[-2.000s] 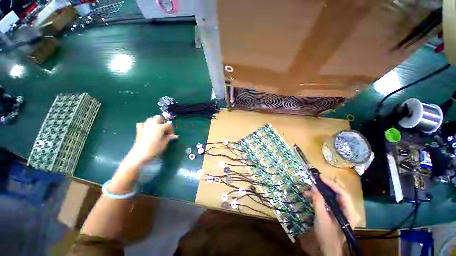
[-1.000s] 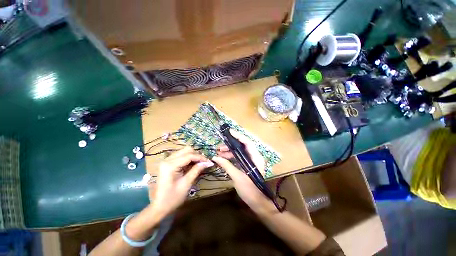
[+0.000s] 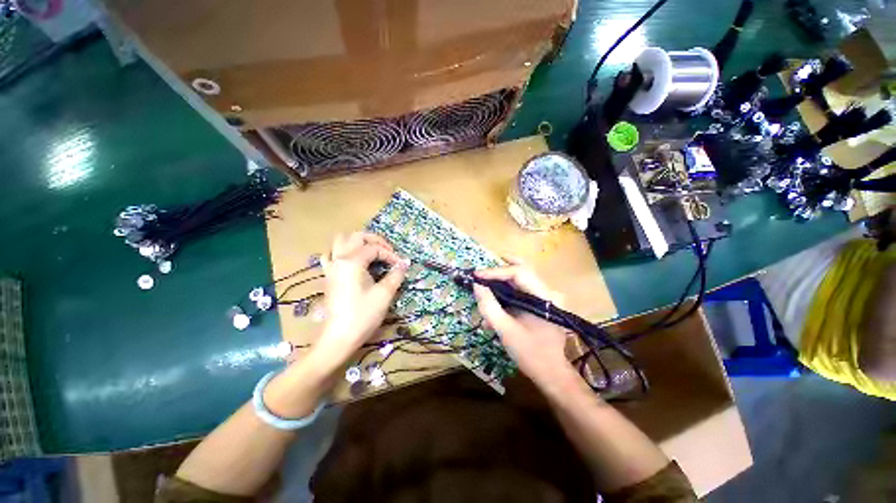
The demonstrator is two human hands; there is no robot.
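A green-and-white circuit board panel (image 3: 442,236) lies tilted on a tan board (image 3: 295,216). My right hand (image 3: 535,339) grips a black soldering iron (image 3: 521,298) like a pen, its thin tip pointing left over the panel. My left hand (image 3: 354,295) pinches a small dark wired component (image 3: 379,267) at the panel's left edge; the fingers partly hide it. The iron tip is close to the left fingertips; contact cannot be told. Other wired components with pale discs (image 3: 260,299) spread left from the panel. A black bundle with pale discs (image 3: 187,224) lies farther left.
A round tin with silvery contents (image 3: 552,187) stands right of the panel. Beyond are a solder spool (image 3: 688,79), a green ring (image 3: 623,137) and a dark soldering stand (image 3: 644,211). A cardboard-covered box (image 3: 334,59) stands behind. A person's yellow sleeve (image 3: 850,319) is at right.
My left hand came from the bundle to the panel and has since moved slightly up. The iron swung from steep to nearly level, its tip now beside my left fingers. The view shifted right.
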